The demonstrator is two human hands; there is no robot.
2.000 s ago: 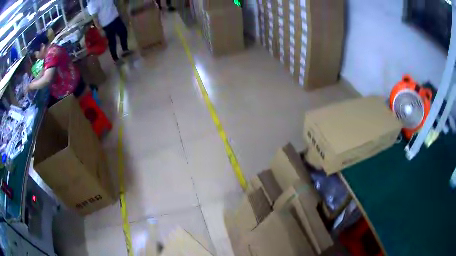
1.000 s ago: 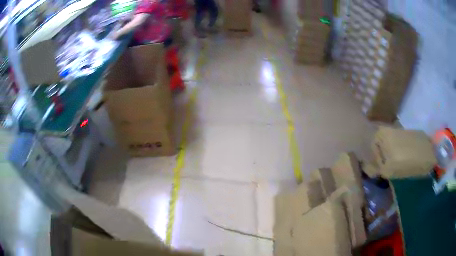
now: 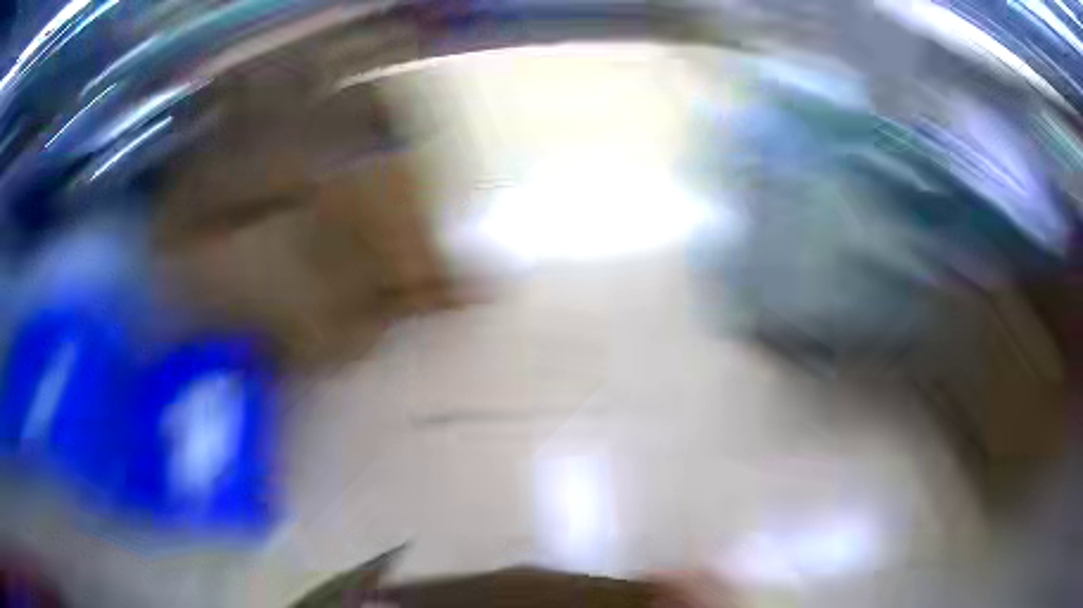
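The view is heavily blurred. A brown, cardboard-like shape (image 3: 511,589) crosses the bottom edge, cut off by the frame, with a dark pointed edge at its left. A faint reddish smear lies by its right end and a smaller pinkish trace by its left end. I cannot tell whether these are my hands. No finger or grip can be made out.
A bright blue bin-like thing (image 3: 131,475) with a whitish patch stands on the floor at left. Blurred brown carton shapes (image 3: 273,261) are behind it. A grey-green bench-like shape (image 3: 831,261) is at upper right. Pale shiny floor (image 3: 523,368) lies between.
The view has swung sharply away from the aisle with the yellow lines. The blue thing has come into view; the person, the orange fan and the stacked cartons seen before are no longer recognisable.
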